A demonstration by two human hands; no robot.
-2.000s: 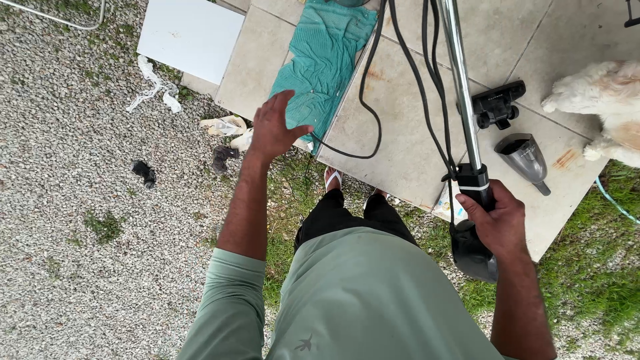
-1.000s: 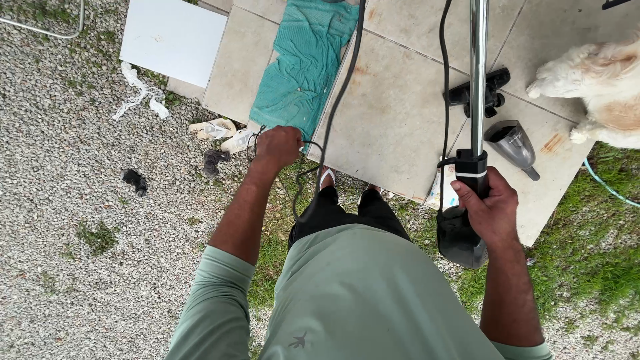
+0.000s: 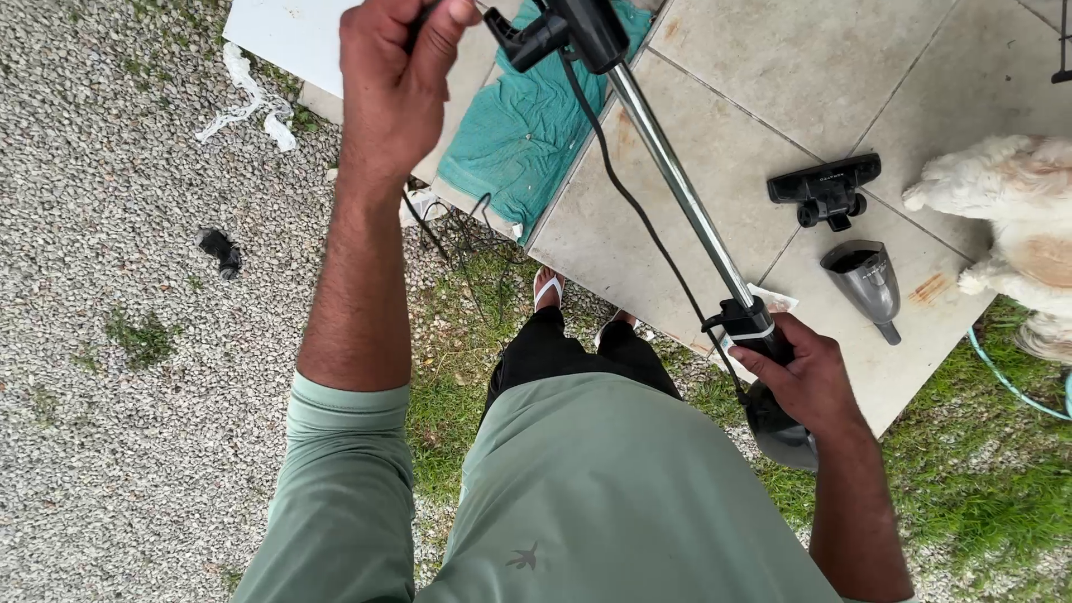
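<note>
My right hand (image 3: 796, 368) grips the black lower body of a stick vacuum cleaner (image 3: 682, 180), whose metal tube slants up to a black handle (image 3: 586, 33). At the top edge my left hand (image 3: 398, 84) is closed around something dark, mostly hidden by the fingers, just left of that handle. A black power cord (image 3: 628, 188) runs beside the tube, and more cord (image 3: 477, 239) hangs in loops below my left hand. On the tiles to the right lie a black floor nozzle (image 3: 825, 188) and a grey translucent vacuum part (image 3: 867, 280).
A teal cloth (image 3: 528, 146) lies along the tile edge. A light-coloured furry dog (image 3: 1022, 218) is at the right, near a light-blue hose (image 3: 1009, 381). A white panel (image 3: 293, 33), a white strip (image 3: 251, 105) and a dark crumpled item (image 3: 220, 251) lie left, by gravel and grass.
My left hand, empty two seconds ago, took hold of the cord and has moved up beside the vacuum's handle. The tube now leans toward the upper left; my right hand keeps its grip.
</note>
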